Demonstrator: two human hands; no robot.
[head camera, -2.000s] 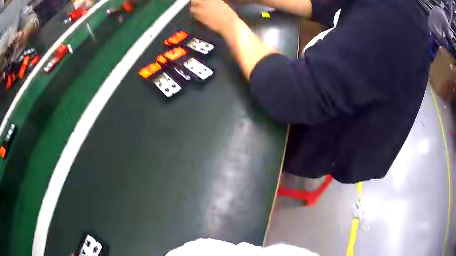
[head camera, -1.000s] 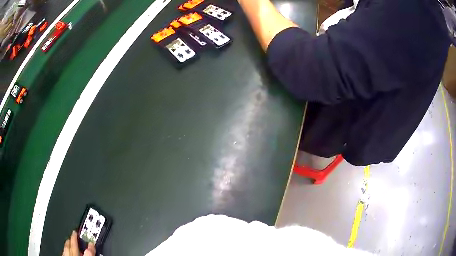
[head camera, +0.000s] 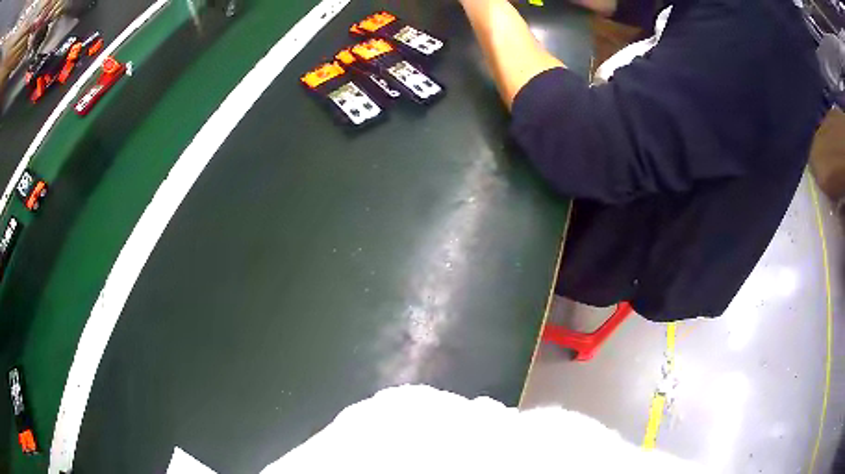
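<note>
Neither of my hands is in the picture. Several black device units with orange ends and white circuit boards (head camera: 357, 104) lie grouped on the dark table (head camera: 278, 268) at the upper middle. The corner of a white sheet (head camera: 188, 461) shows at the bottom left edge. A large white shape (head camera: 408, 435), like my own clothing, fills the bottom middle.
A green conveyor belt (head camera: 111, 167) with a white rail (head camera: 153, 199) curves along the left. It carries several black-and-orange units, one at the lower left (head camera: 22, 410). A person in dark clothing (head camera: 649, 157) is at the right, above a red stool (head camera: 588, 335).
The hand and black device unit at the bottom left are no longer in view. A white sheet corner shows there now. Another unit has appeared on the belt at the lower left.
</note>
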